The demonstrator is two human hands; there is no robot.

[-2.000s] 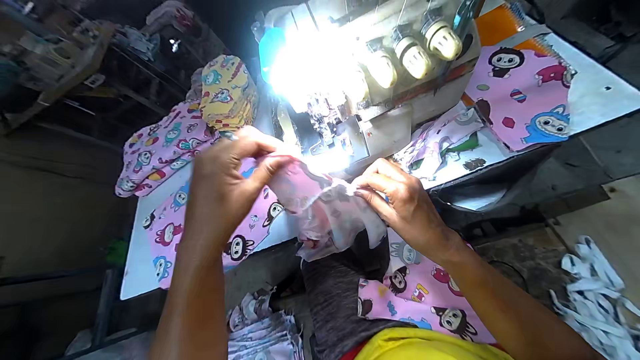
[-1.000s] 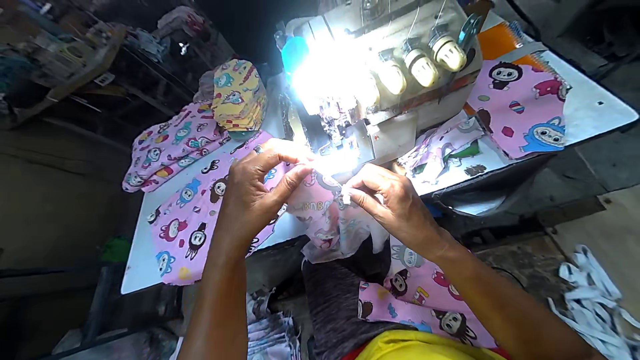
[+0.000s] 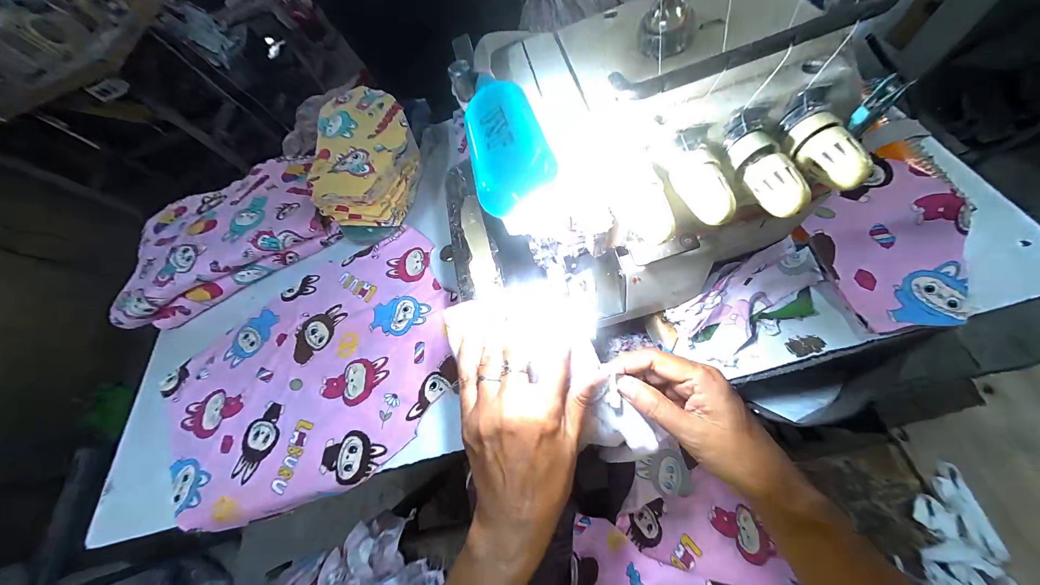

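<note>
Under the glaring lamp of a sewing machine (image 3: pixel 674 268), a piece of pale fabric (image 3: pixel 613 422) lies in front of the needle area. My left hand (image 3: pixel 520 406) is spread on it, palm down, its fingertips washed out by the light. My right hand (image 3: pixel 691 402) pinches the fabric's edge between thumb and fingers, just right of my left hand. Pink cartoon-print fabric (image 3: pixel 309 390) covers the table at left. More pink printed fabric (image 3: pixel 715 528) rests on my lap. The needle is hidden in glare.
A stack of yellow printed pieces (image 3: pixel 361 162) and folded pink fabric (image 3: pixel 236 236) sit at the back left. Fabric scraps (image 3: pixel 756 301) and a pink printed piece (image 3: pixel 894 244) lie right of the machine. White strips (image 3: pixel 959 520) are on the floor at lower right.
Both hands held the fabric up in front of the machine earlier; now the fabric is at the needle area, with my left hand flat on it. My right hand still pinches its edge.
</note>
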